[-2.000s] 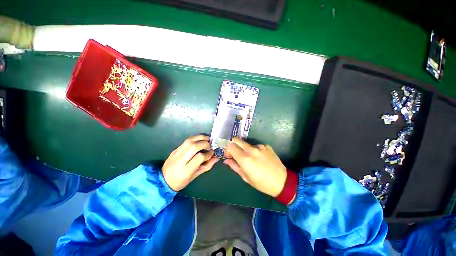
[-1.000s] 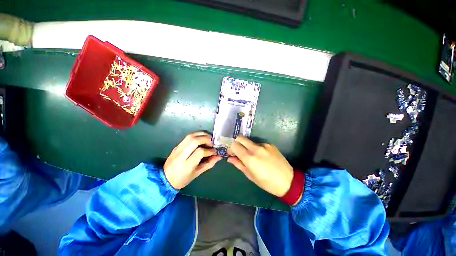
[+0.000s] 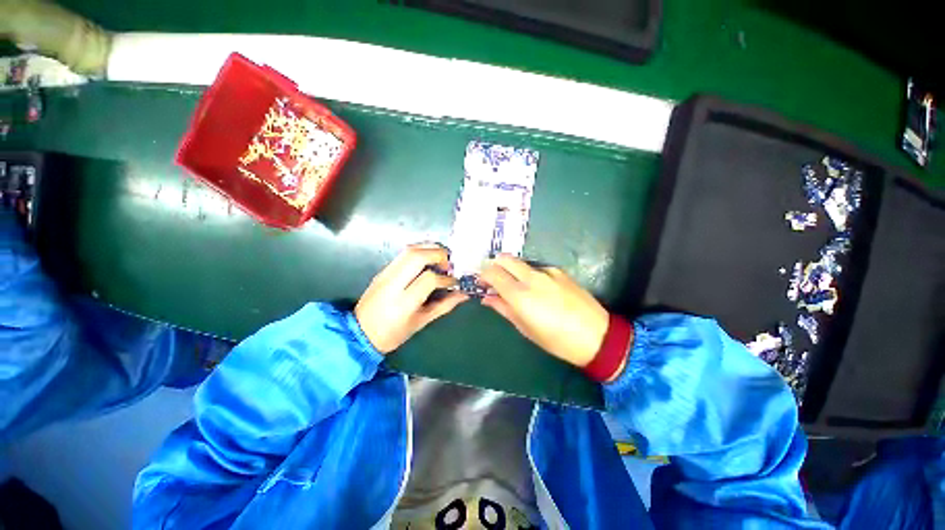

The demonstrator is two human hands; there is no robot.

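The phone mid-frame (image 3: 491, 202), a silvery-white rectangle with a dark strip inside, lies on the dark-green bench mat. My left hand (image 3: 409, 297) holds its lower left corner with bent fingers. My right hand (image 3: 544, 311) has its fingertips on the lower right end. A small dark-blue piece (image 3: 469, 285) shows between my fingertips at the bottom end of the frame; whether it is a loose sub-board or fixed there I cannot tell. The fingertips partly hide this end.
A red parts bin (image 3: 220, 135) with thin gold-yellow strips stands at left. A black two-section tray (image 3: 725, 238) with small blue-and-white boards is at right. Beyond the white edge strip (image 3: 394, 81) lie a black tray (image 3: 580, 23) and a phone part (image 3: 918, 122). A neighbour's gloved hand (image 3: 52, 36) is top left.
The view has shifted a little, so the bench things sit slightly higher in the picture. Both hands remain at the lower end of the mid-frame, with only small finger movement.
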